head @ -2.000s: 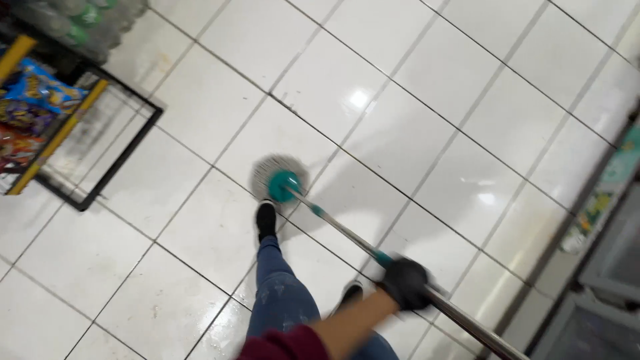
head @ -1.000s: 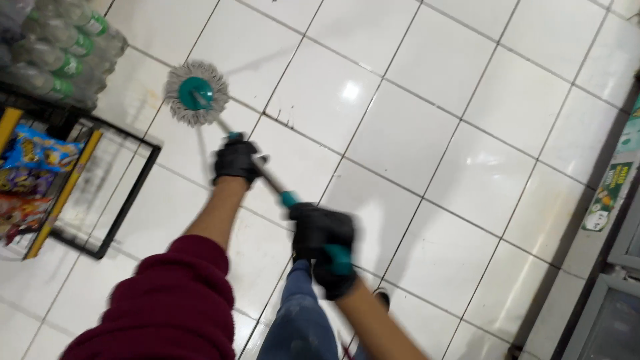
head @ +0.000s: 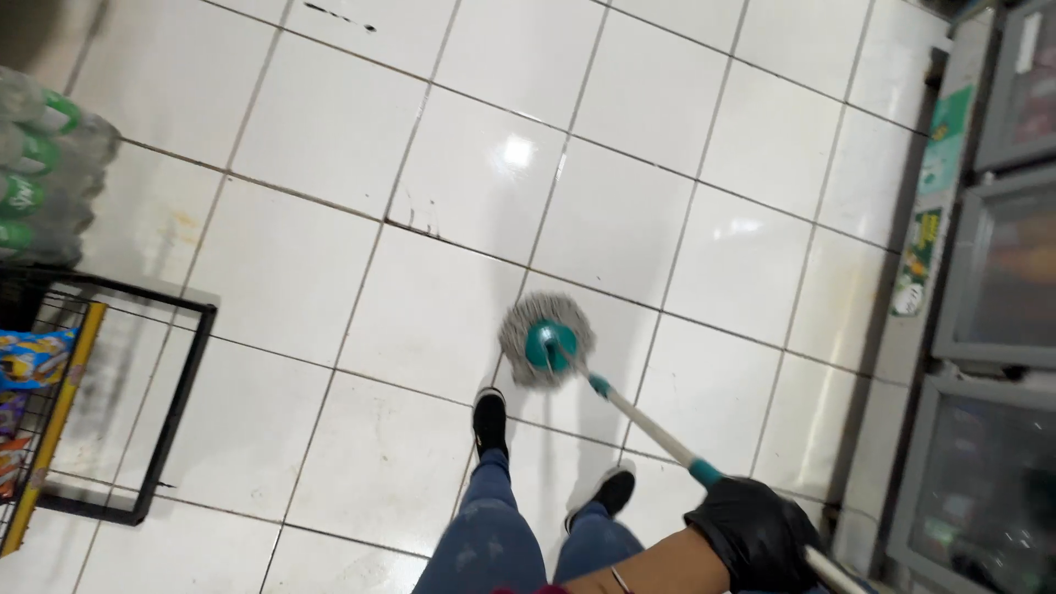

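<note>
My left hand (head: 751, 532), in a black glove, is closed around the metal handle of a mop (head: 652, 425) at the lower right, just above a teal collar. The handle slants down and left to a round mop head (head: 546, 340) with grey strands and a teal centre, which rests on the white tiled floor (head: 462, 289). This head lies just ahead of my black shoe (head: 490, 421) on the left. My other shoe (head: 612, 492) stands farther right, beneath the handle. A thin bracelet shows on my left forearm. My right hand is out of the picture.
Packed bottles with green labels (head: 37, 177) stand at the left edge. Below them, a black metal frame (head: 177, 412) juts onto the floor beside a yellow-edged rack (head: 62, 412) of snack bags. Grey-framed glass doors (head: 982, 487) line the right side. Dark marks (head: 412, 223) show on the tiles.
A second ago both gloved hands held the mop, my left near its head. Now my left hand grips farther up the handle, and my right hand has left the view. The view has shifted.
</note>
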